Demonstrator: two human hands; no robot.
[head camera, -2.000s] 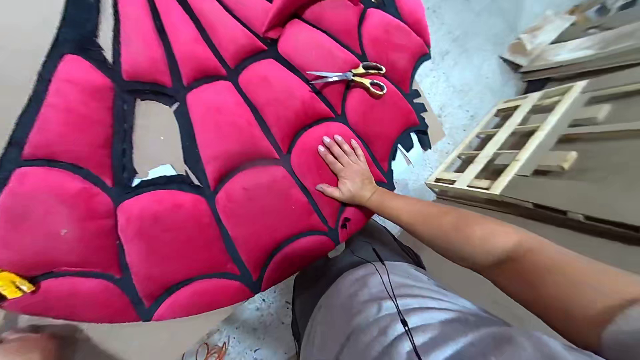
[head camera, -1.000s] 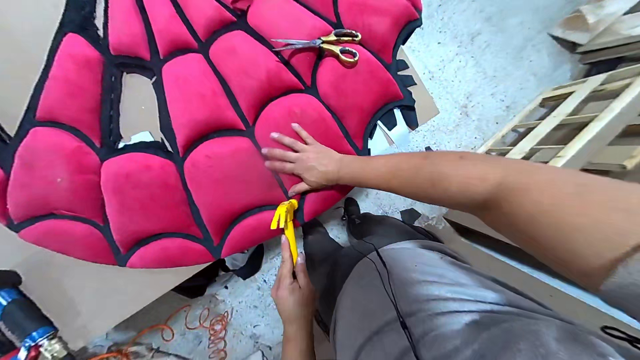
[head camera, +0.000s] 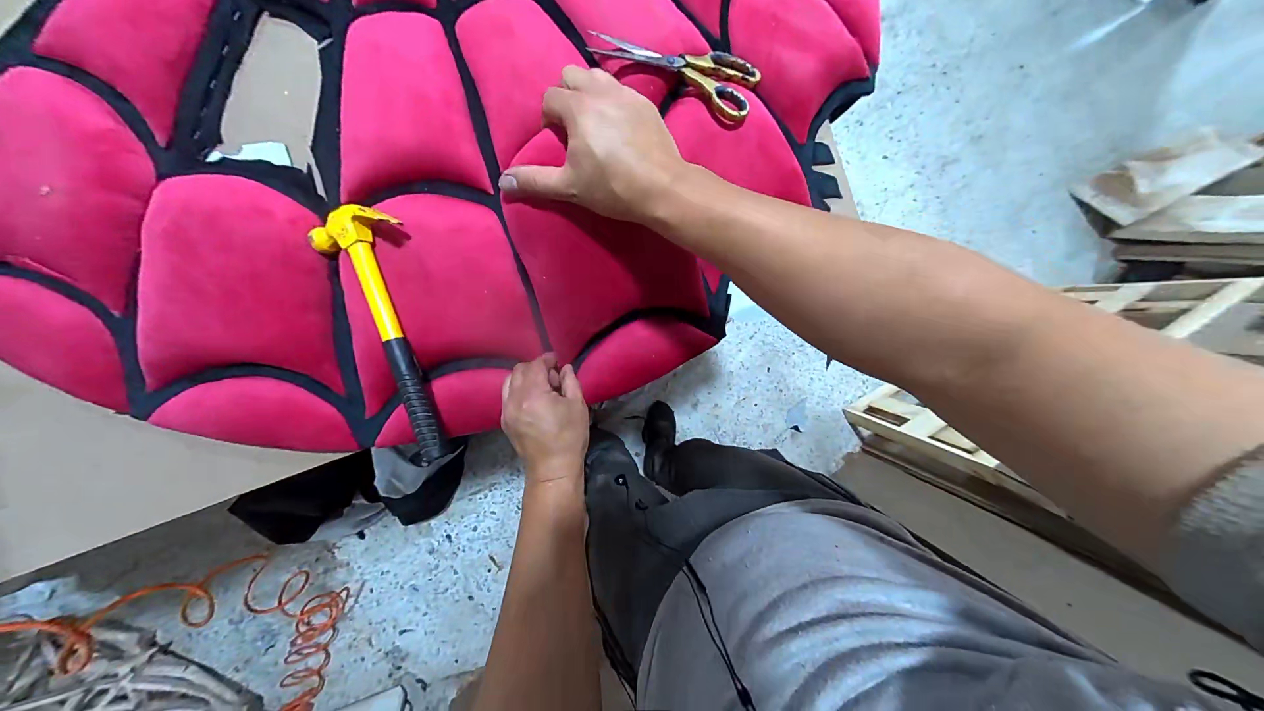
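Pink padded fabric panels, edged with black strips, form a large curved upholstered piece. My right hand is on one panel near the upper middle, fingers curled over its top and thumb on its left edge. At the lower edge, my left hand pinches the end of a black seam strip; its fingertips are partly hidden. A yellow claw hammer with a black grip lies on the panels left of that hand. Gold-handled scissors rest above my right hand, blades pointing left.
Beneath the padded piece is a board, seen also through an opening. A coiled orange hose lies on the floor at lower left, near black fabric scraps. Wooden frames and stacked boards stand at right.
The hammer, held in my left hand one second ago, now lies on the panels. That hand has moved to the seam at the lower edge. My right hand's spread fingers have curled over the panel.
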